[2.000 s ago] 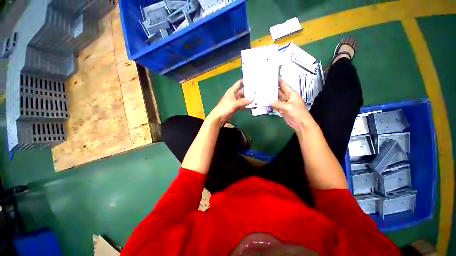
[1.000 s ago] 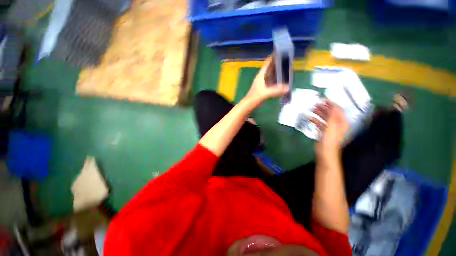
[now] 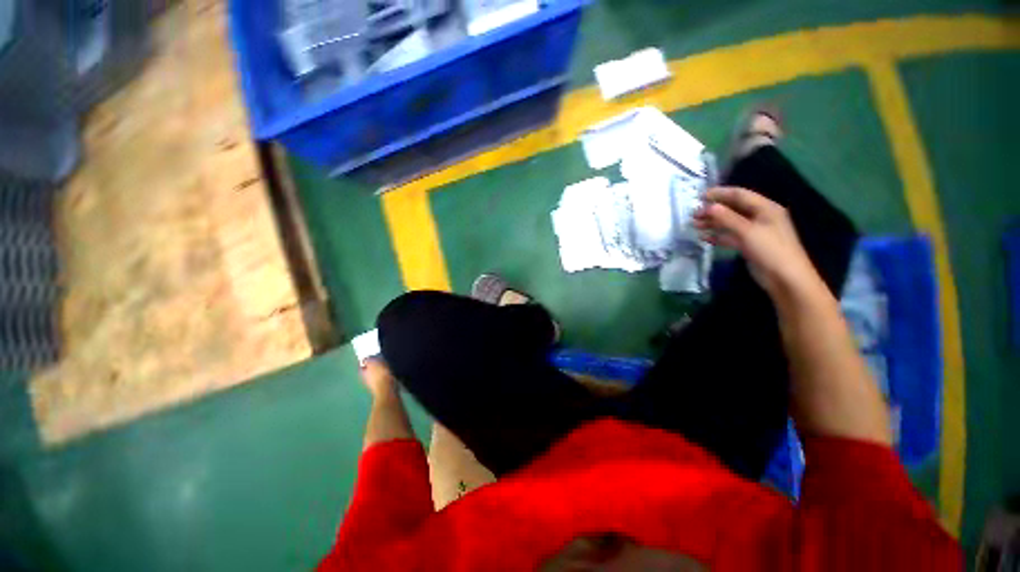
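Observation:
A pile of pale sheet-metal parts (image 3: 638,212) lies overlapping on the green floor between my feet. My right hand (image 3: 744,223) is over the pile's right edge, fingers slightly apart, with no held part visible. My left hand (image 3: 381,378) is low beside my left knee, mostly hidden by the leg. It holds a small white sheet-metal part (image 3: 366,345), of which only one end shows past the knee.
A single pale plate (image 3: 632,74) lies by the yellow line. A raised blue crate (image 3: 436,101) holds jumbled silver parts. A plywood-topped pallet (image 3: 179,246) with blurred stacks (image 3: 25,274) is at left. Another blue crate (image 3: 915,346) stands beside my right leg.
My left hand has moved from in front of me down to beside my left knee with the part. My right hand has left the held part and moved to the pile's right side.

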